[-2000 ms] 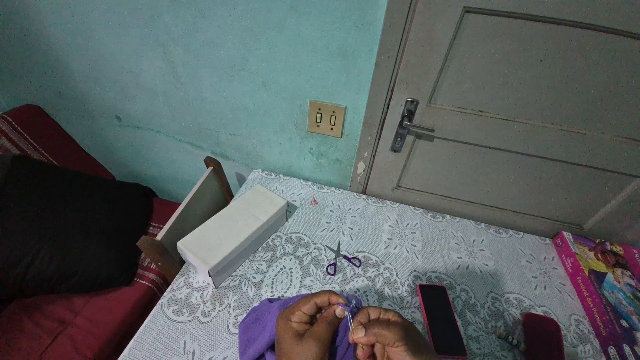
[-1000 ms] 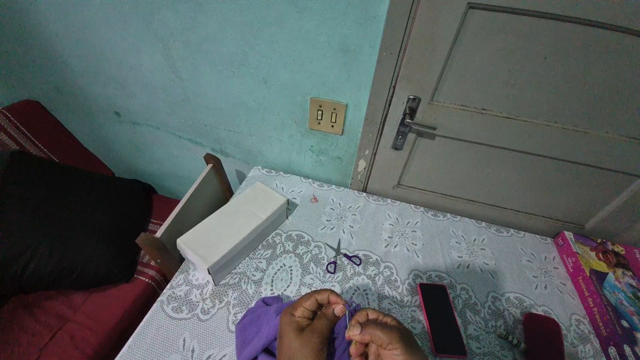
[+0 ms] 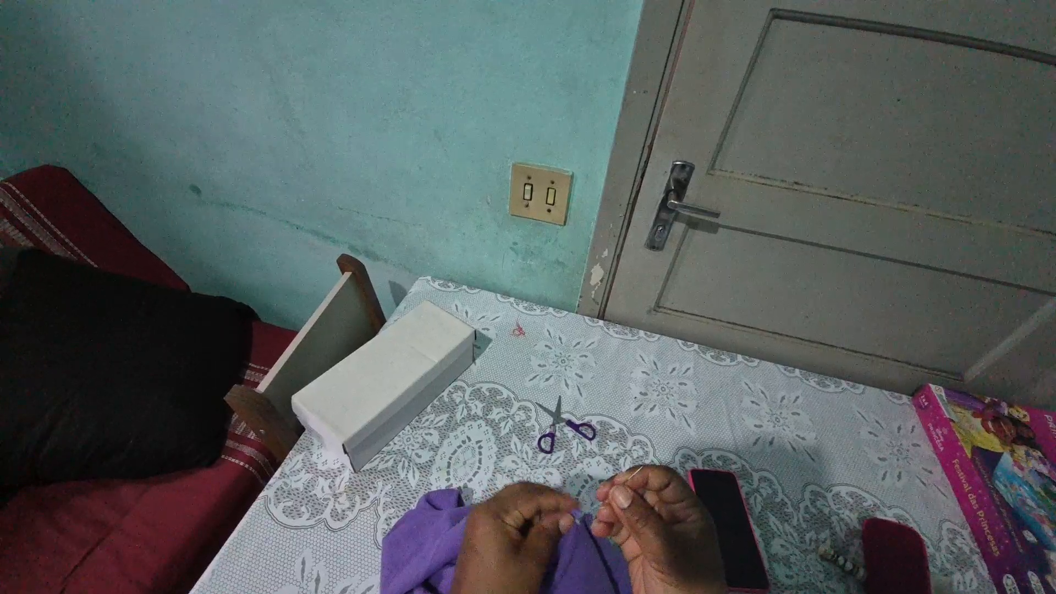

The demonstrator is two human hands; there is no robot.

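Note:
Purple cloth [image 3: 425,540] lies at the bottom of the table, under and between my hands. My left hand [image 3: 516,536] pinches thumb and forefinger together over it; a thread seems to be at the fingertips, too fine to tell surely. Just to the right, my right hand [image 3: 656,524] holds a thin needle [image 3: 634,473] between thumb and fingers, its end sticking out above them. Beyond both hands, small scissors [image 3: 561,425] with purple handles rest with their blades apart on the white lace tablecloth [image 3: 462,454].
A white box [image 3: 388,371] stands at the table's left edge, near a red thread scrap [image 3: 518,330]. On the right lie a smartphone [image 3: 730,524], a dark red case [image 3: 895,557], a beaded item [image 3: 841,563] and a pink game box [image 3: 965,487]. A dark cushion [image 3: 124,363] sits beyond the left edge.
My hands have moved apart; their fingertips were close together before. The needle's end now shows above my right fingers. The scissors and the boxes have stayed in place.

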